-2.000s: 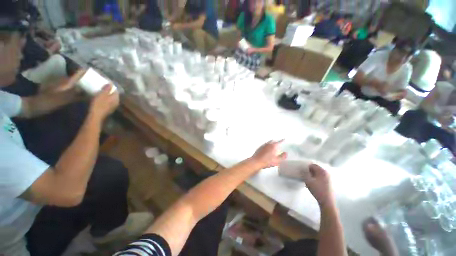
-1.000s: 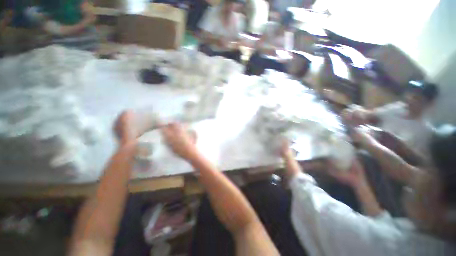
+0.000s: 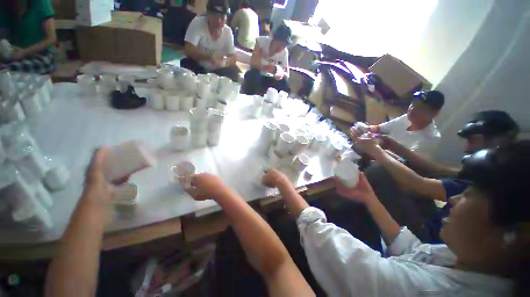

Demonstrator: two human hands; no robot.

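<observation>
My left hand [image 3: 100, 173] holds a white cup [image 3: 125, 161] above the near part of the white-covered table [image 3: 151, 127]; the hand is slightly blurred. My right hand [image 3: 204, 186] has its fingers at the rim of a second white cup [image 3: 183, 170], which is at table height in front of me. A third white cup [image 3: 125, 193] stands near the table edge, just below and right of my left hand. None of these cups shows a handle.
Bagged cups [image 3: 26, 185] lie at the left. Loose cups [image 3: 200, 127] stand mid-table, with more [image 3: 296, 139] at the right. A black bundle [image 3: 127, 98] lies at the far side. A neighbour's hands [image 3: 346, 177] work close on the right. A plastic bag [image 3: 174, 272] is below the edge.
The view has swung right from the left neighbour. My hands, earlier together around a white cup, are now apart: the left holds a cup, the right is at another cup on the table.
</observation>
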